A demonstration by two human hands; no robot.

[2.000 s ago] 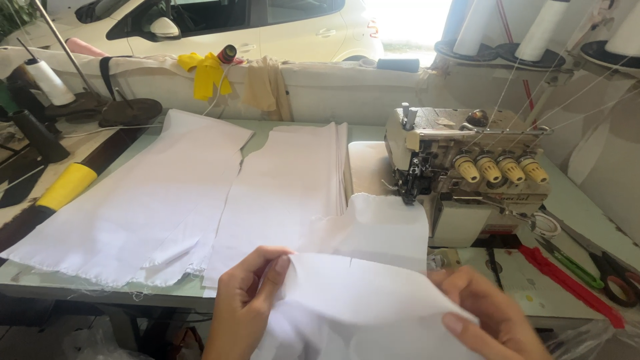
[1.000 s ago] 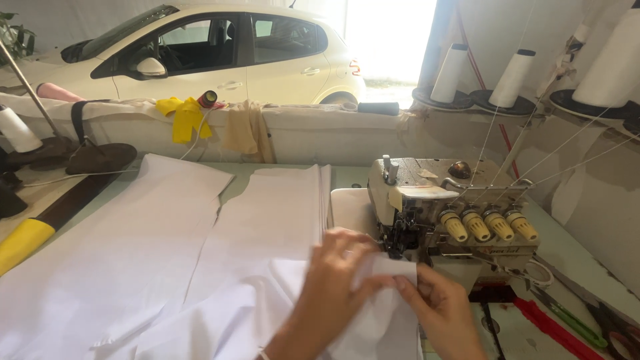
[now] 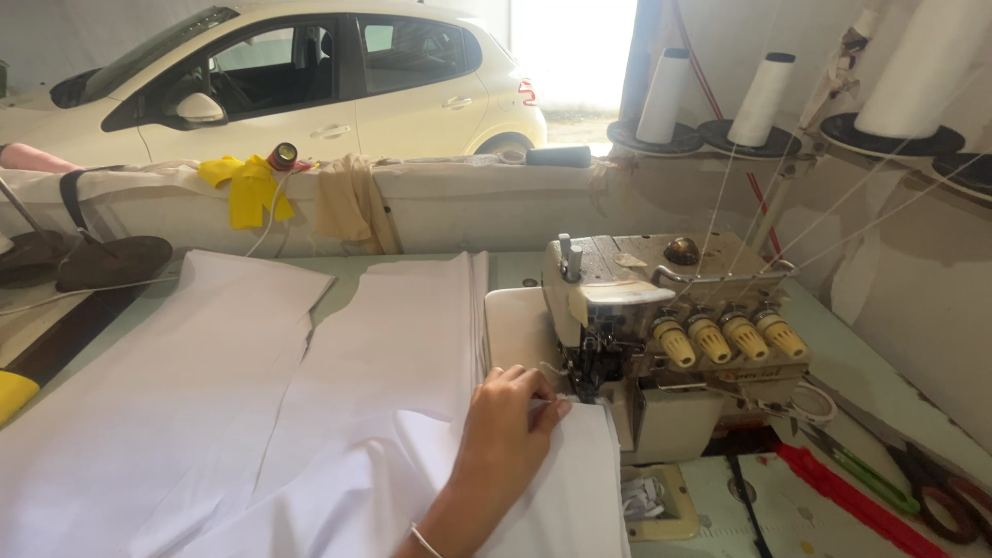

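My left hand (image 3: 508, 426), with a thin bracelet at the wrist, pinches the top edge of a white fabric piece (image 3: 573, 480) between thumb and fingers. That edge lies at the needle and presser foot area of an overlock sewing machine (image 3: 674, 310), which has several yellow tension dials. The fabric spreads left in loose folds over other cut pieces. A stack of white fabric (image 3: 395, 333) lies left of the machine, and another white piece (image 3: 194, 349) is farther left. My right hand is out of view.
Thread cones (image 3: 663, 97) stand on holders behind the machine, their threads running down to it. At the right lie scissors (image 3: 938, 480), green-handled snips (image 3: 868, 473) and a red strip (image 3: 852, 496). A small tray (image 3: 666, 504) is set by the table's front. A car is beyond the low wall.
Both hands brought the white fabric from in front of the machine up to its presser foot area. My right hand, on the fabric a second ago, has left the view.
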